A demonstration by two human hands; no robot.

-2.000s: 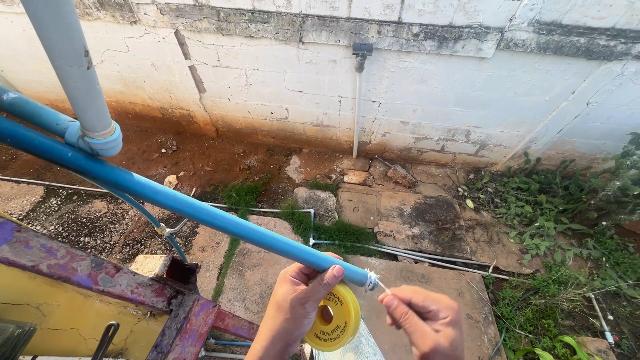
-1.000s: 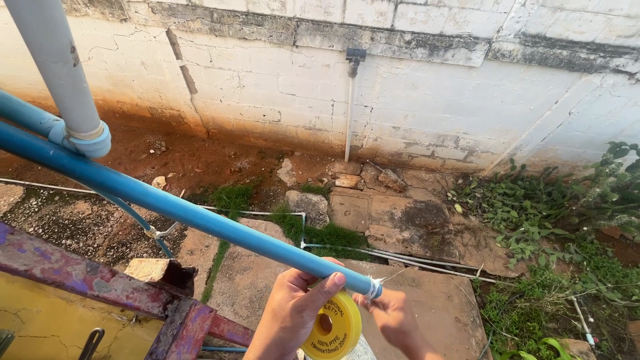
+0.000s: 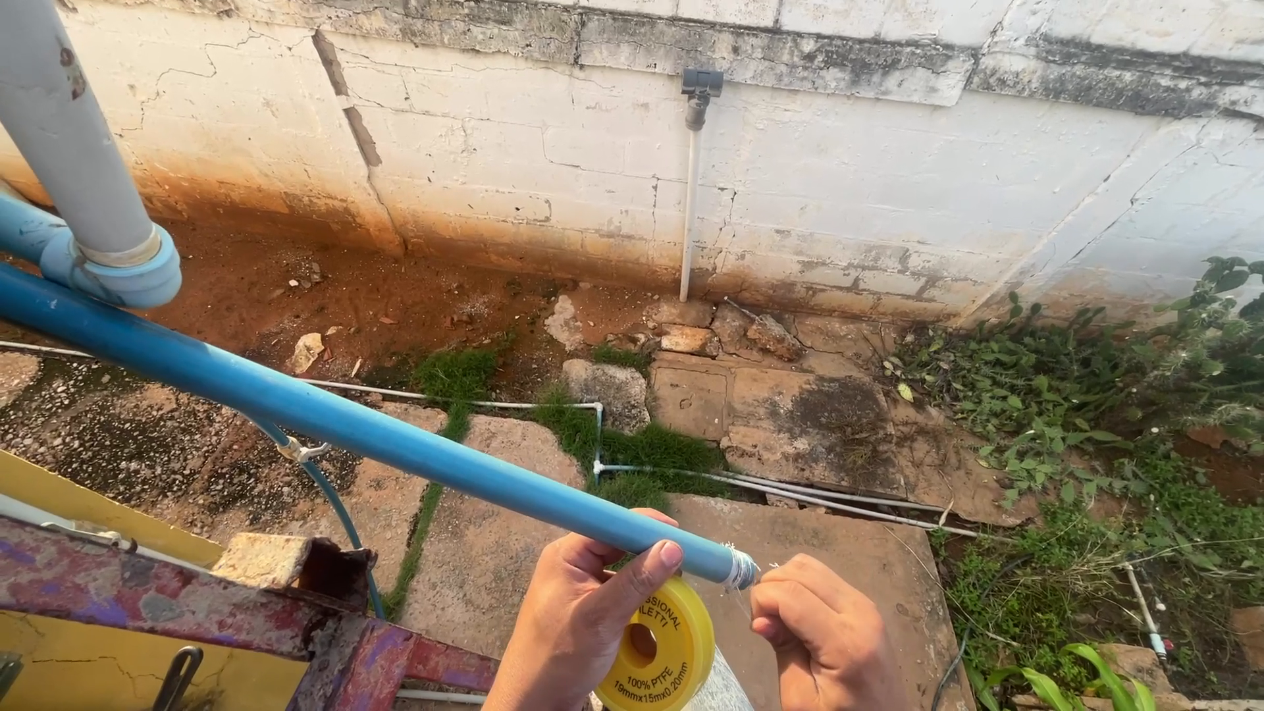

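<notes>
A long blue plastic pipe (image 3: 425, 449) slants from the upper left to the lower middle, its end wrapped in white PTFE thread seal tape (image 3: 741, 567). Just behind that wrap, my left hand (image 3: 592, 612) grips the pipe, thumb near its underside, and holds a yellow spool of PTFE tape (image 3: 671, 657) beneath it. My right hand (image 3: 825, 627) is curled beside the wrapped end, fingertips pinched close to it; thin white strands show between them. How much tape the fingers hold is hidden.
A grey pipe (image 3: 74, 128) meets a blue fitting (image 3: 123, 272) at upper left. Below lie a rusty metal beam (image 3: 148, 588), thin white pipes (image 3: 829, 502) and stone slabs. A white wall (image 3: 563, 168) stands behind, with plants (image 3: 1076, 395) at right.
My right hand was extended beside the pipe end, then moved in partly behind it, and now is curled at its right side. My left hand keeps its hold on pipe and spool.
</notes>
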